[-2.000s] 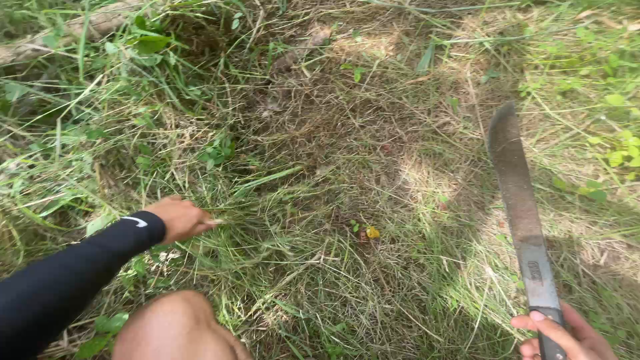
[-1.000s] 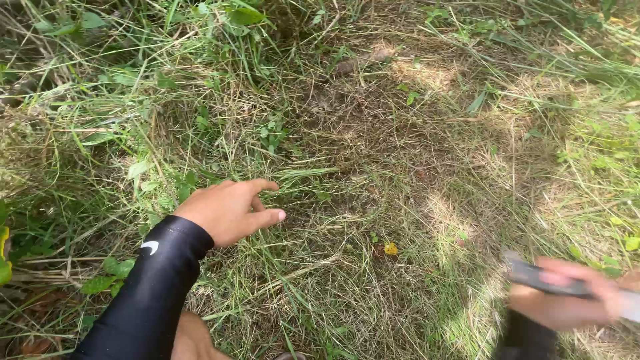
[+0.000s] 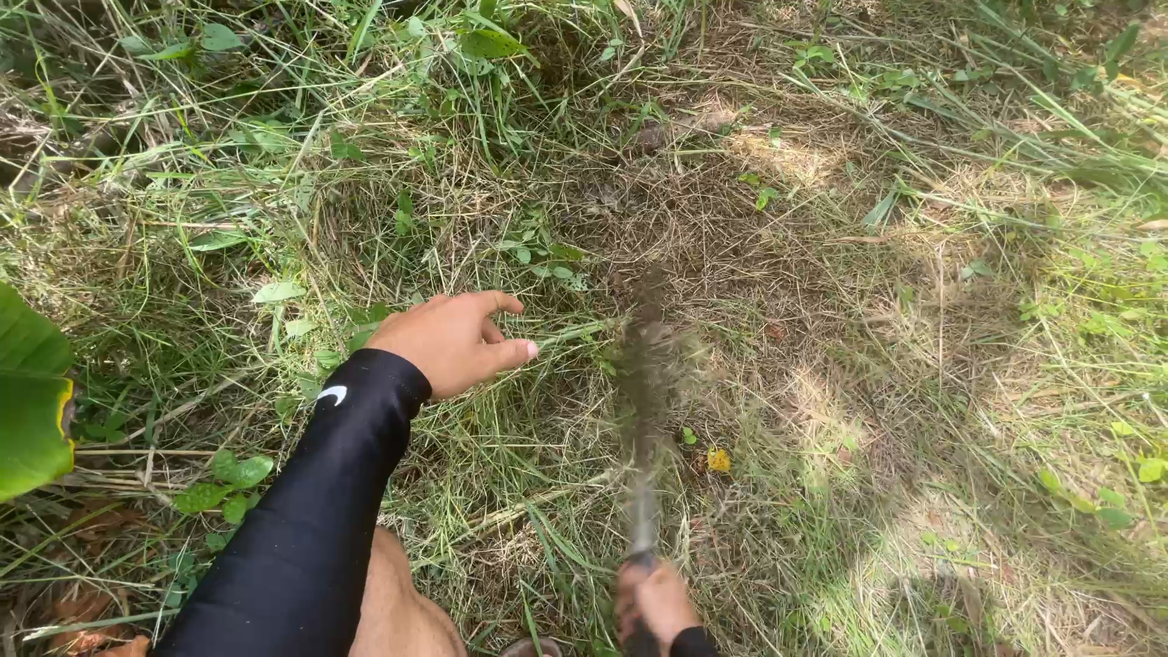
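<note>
My left hand (image 3: pixel 456 345), in a black arm sleeve (image 3: pixel 301 511), is held over the grass left of centre. Its fingers are apart, and the thumb and index finger point right toward a tuft of green grass (image 3: pixel 584 333). At the bottom centre my right hand (image 3: pixel 655 598) is closed around the dark handle of a machete (image 3: pixel 644 383). The blade is blurred by motion and points up the view, just right of the left hand's fingertips. Whether its edge touches the grass, I cannot tell.
Dry cut grass (image 3: pixel 721 237) covers the ground ahead. A small yellow leaf (image 3: pixel 718 459) lies right of the blade. At the left edge is a broad green leaf (image 3: pixel 32 392). My bare knee (image 3: pixel 406 602) is at the bottom, close to the left sleeve.
The machete has swung from the right side to the centre, its blade now pointing up the view. My left hand stays near the same grass as one second ago.
</note>
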